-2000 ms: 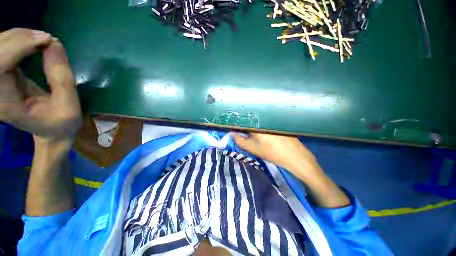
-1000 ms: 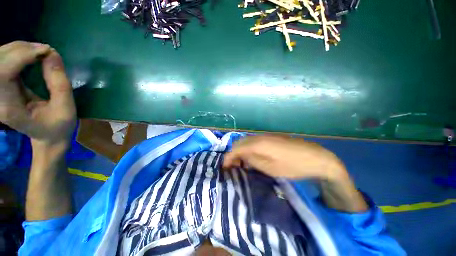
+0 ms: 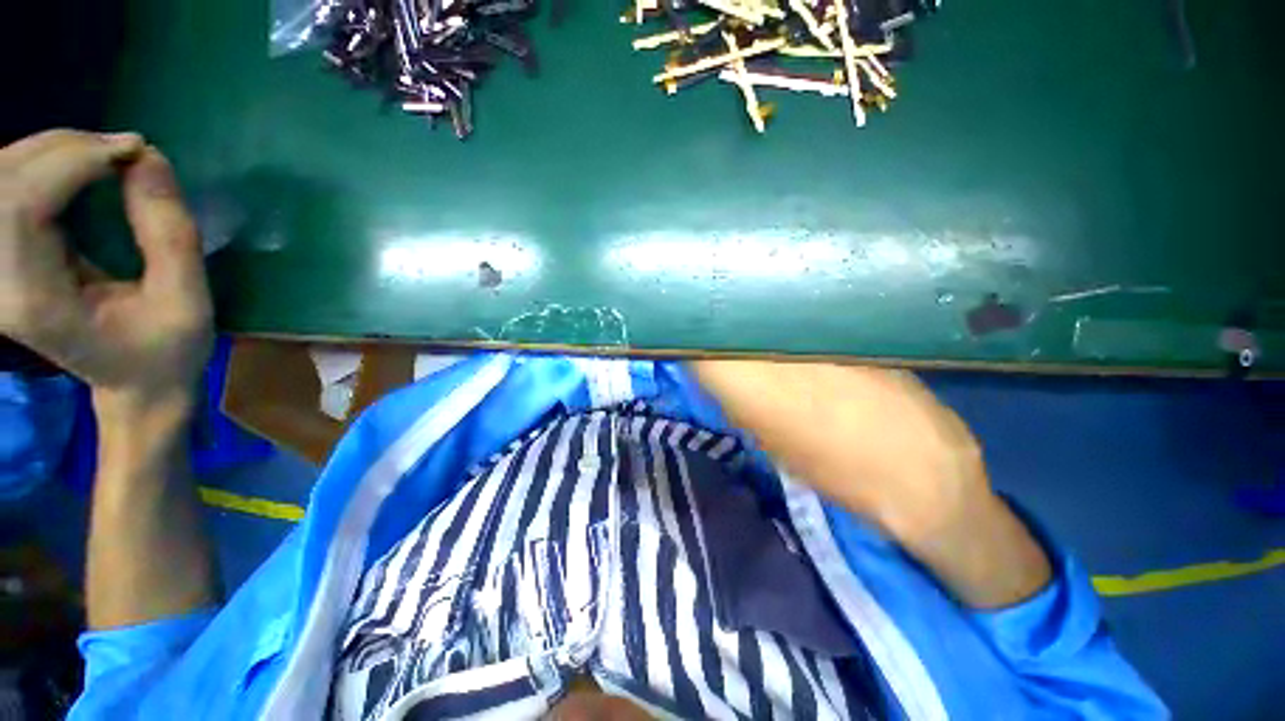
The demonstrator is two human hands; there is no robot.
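Note:
My left hand point(image 3: 134, 303) is raised at the left edge of the view over the bench, thumb and forefinger tips meeting in a ring; whether a tiny part is pinched there cannot be told. My right hand point(image 3: 768, 399) is low at the bench's front edge, close to my jacket; its fingers are hidden and only the back of the hand, wrist and forearm show. A heap of small dark keys point(image 3: 430, 54) lies at the top left of centre. A heap of gold keys point(image 3: 768, 54) lies to its right, cut off by the top edge.
The glossy dark green bench point(image 3: 677, 183) has its edge running across in front of me. A clear bag point(image 3: 299, 23) touches the dark heap. An open cardboard box point(image 3: 282, 387) with white contents stands below the edge at left. Blue floor with a yellow line shows below.
My right hand moved down in front of my striped shirt, then back up to the bench edge, fingers now hidden. My left hand kept its pinch. Both heaps shifted left and up in view.

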